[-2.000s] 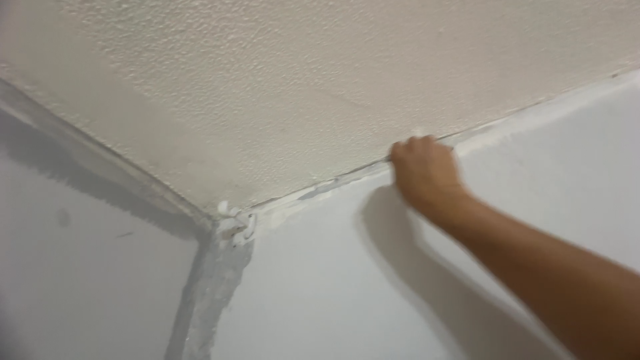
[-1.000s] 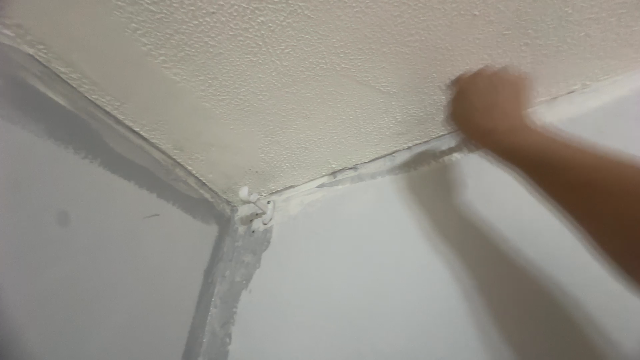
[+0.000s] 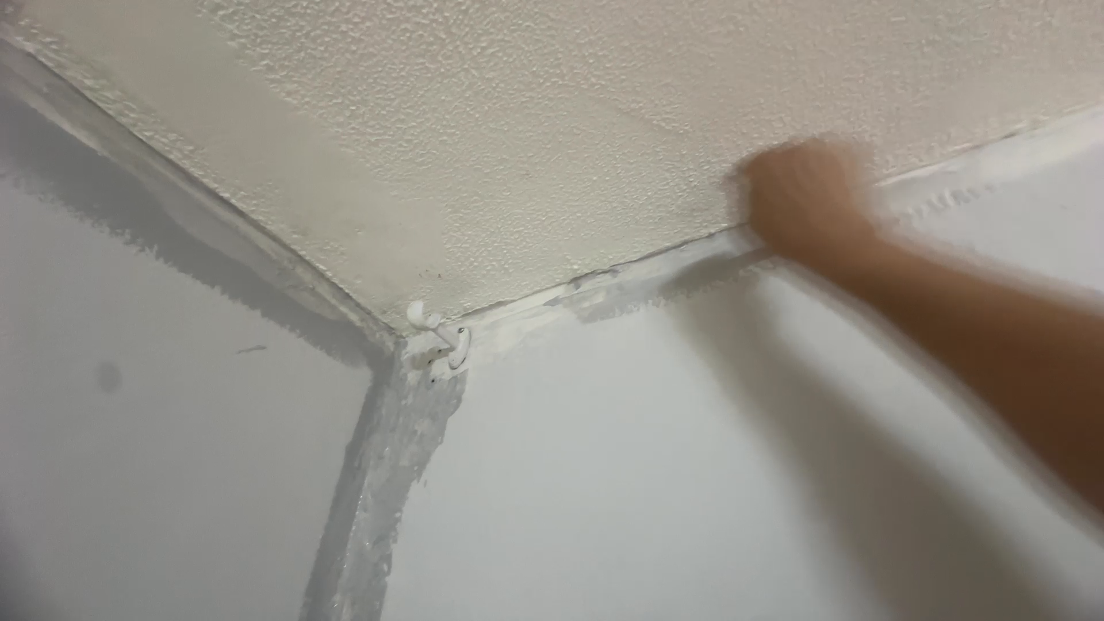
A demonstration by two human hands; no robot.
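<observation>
My right hand [image 3: 802, 194], blurred by motion, reaches in from the right to the seam between the textured ceiling [image 3: 535, 155] and the pale right wall [image 3: 604, 431]. Its fingers look curled, but blur and the back of the hand hide whether they hold anything. Along the top of that wall, grey smears with ragged lower edges [image 3: 617, 302] lie left of the hand, and more show to its right. The arm's shadow falls on the wall below. My left hand is out of view.
A small white bracket [image 3: 457, 347] sticks out at the corner just under the ceiling. A rough grey band [image 3: 401, 483] runs down the corner. Another darker grey band [image 3: 198, 259] follows the top of the left wall [image 3: 172, 448], which bears a faint round spot.
My right hand was lower and farther left two seconds ago, then moved up and right along the seam. Grey smears now show on the wall's top edge where it looked mostly white before.
</observation>
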